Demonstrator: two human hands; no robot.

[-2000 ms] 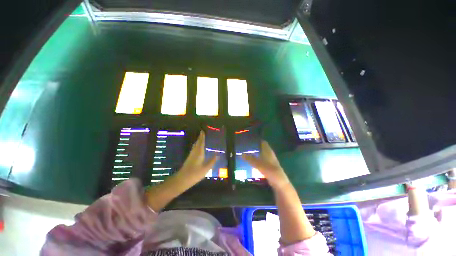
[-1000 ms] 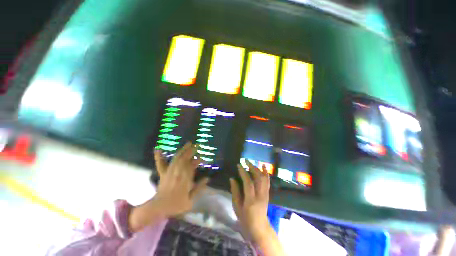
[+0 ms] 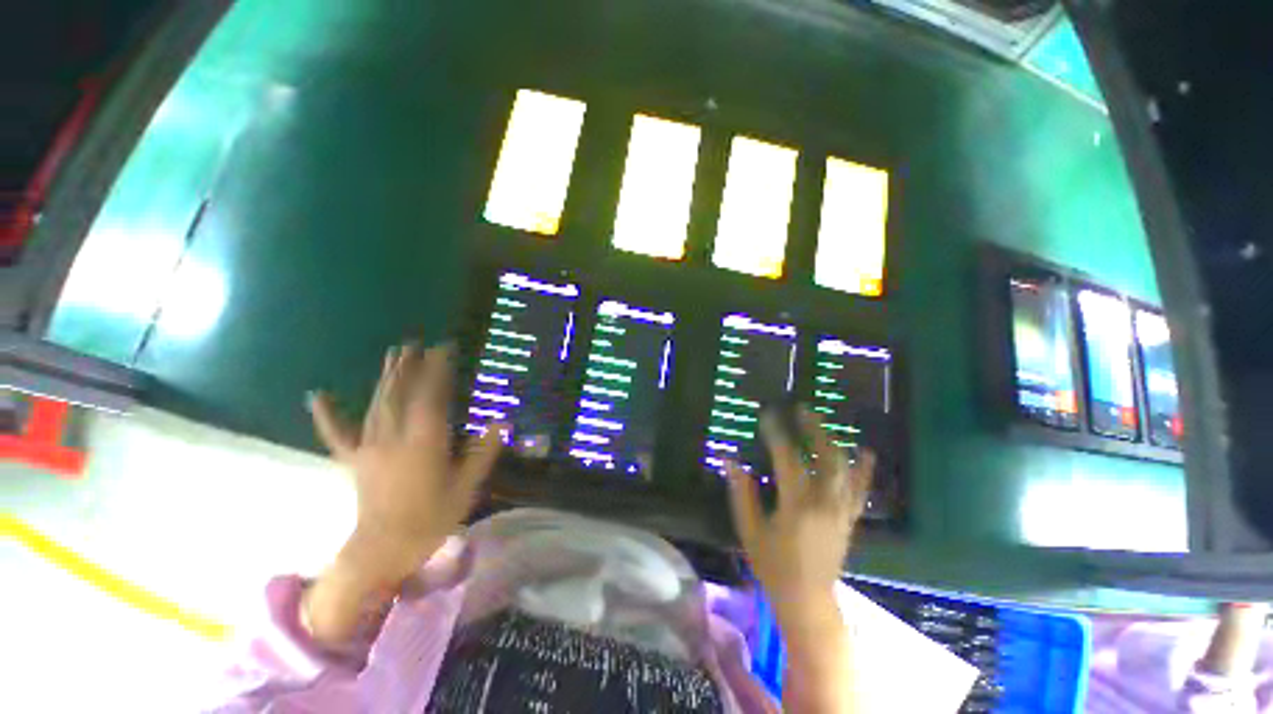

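Four phones in the near tray (image 3: pixel 684 405) show black test menus with rows of green and white text; one is the far-left phone (image 3: pixel 524 356). My left hand (image 3: pixel 405 460) is open with fingers spread, at the left edge of the near tray, holding nothing. My right hand (image 3: pixel 803 516) is open with fingers spread over the lower ends of the two right phones, slightly blurred; whether its fingertips touch the screens cannot be told. Behind, a row of four more phones shows plain white screens, one of them at the left end (image 3: pixel 536 162).
A black tray of lit phones (image 3: pixel 1072 356) lies at the right on the green mat (image 3: pixel 335 251). A blue bin (image 3: pixel 1047 663) with dark slotted contents and a white sheet (image 3: pixel 901 656) is at the near edge. Another person's arm (image 3: pixel 1231 649) shows at the lower right.
The two right near phones changed from blue-grey screens to text menus. My left hand moved left off the near phones; my right hand moved right. The camera view has also shifted.
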